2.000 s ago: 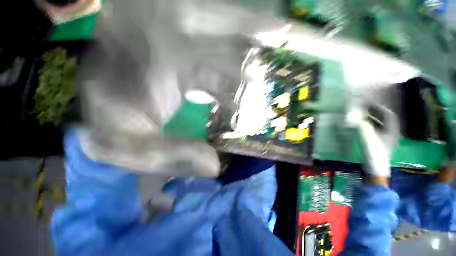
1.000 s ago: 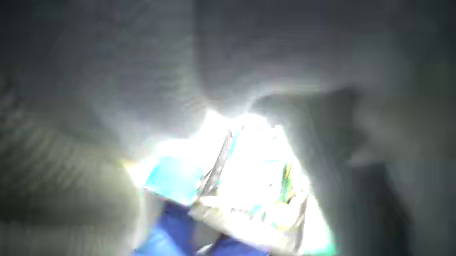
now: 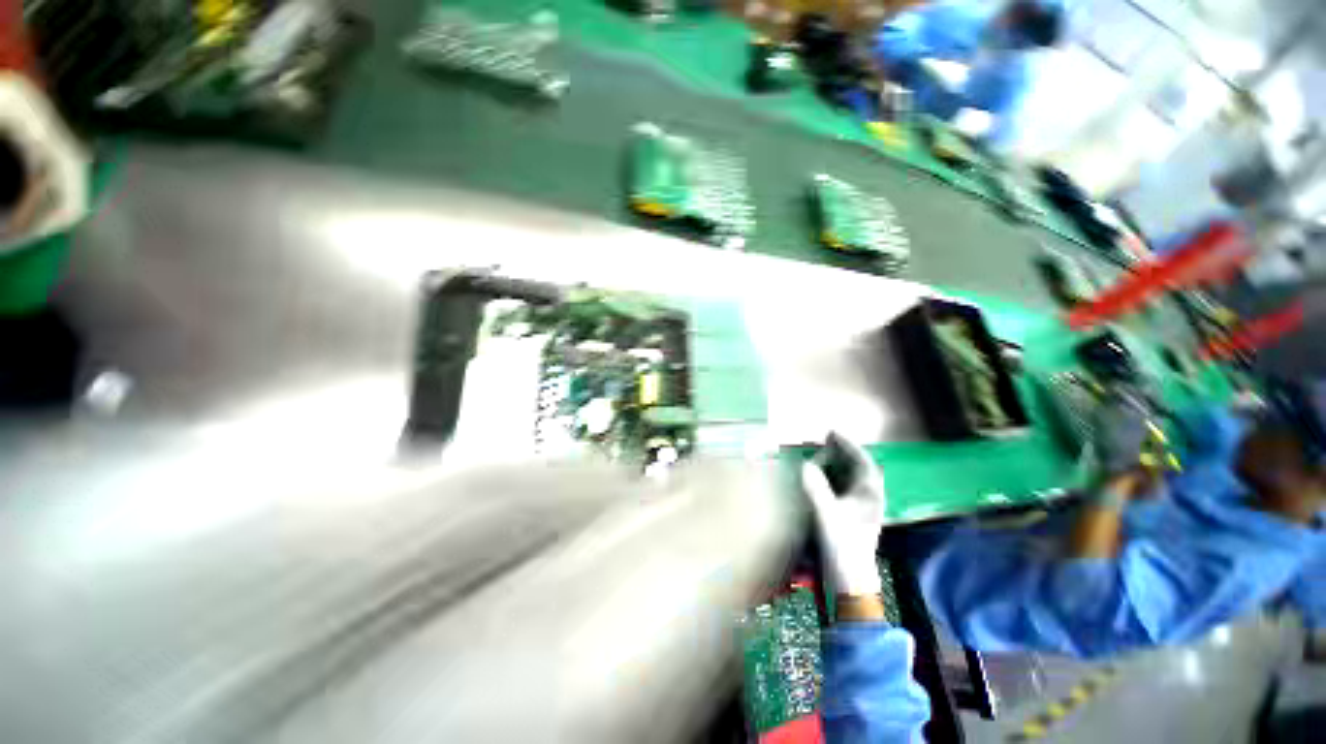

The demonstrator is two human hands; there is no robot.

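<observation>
A dark soldering pallet [image 3: 441, 356] lies on the shiny metal plate, holding a circuit board [image 3: 596, 390] with yellow and dark parts. A long white bar [image 3: 499, 390] runs along its left side. My right hand [image 3: 848, 516], in a white glove, is at the green bench edge, right of the pallet. Something dark shows at its fingers; I cannot tell if it is held. A large, blurred pale shape, apparently my left hand [image 3: 480, 603] very near the lens, covers the lower left and the pallet's near edge. Its fingers cannot be made out.
A pale-green mat [image 3: 730, 371] lies right of the pallet, then a black parts bin [image 3: 931, 381] with olive pieces. Several green boards [image 3: 858, 218] lie on the dark green conveyor [image 3: 567, 153] behind. A red-lined board tote [image 3: 793, 727] is below. Another person [image 3: 1163, 545] works at right.
The pale shapes that covered most of the view one second ago have drawn back to the lower left. The pallet, bin and conveyor show again, and my right hand is at the bench edge.
</observation>
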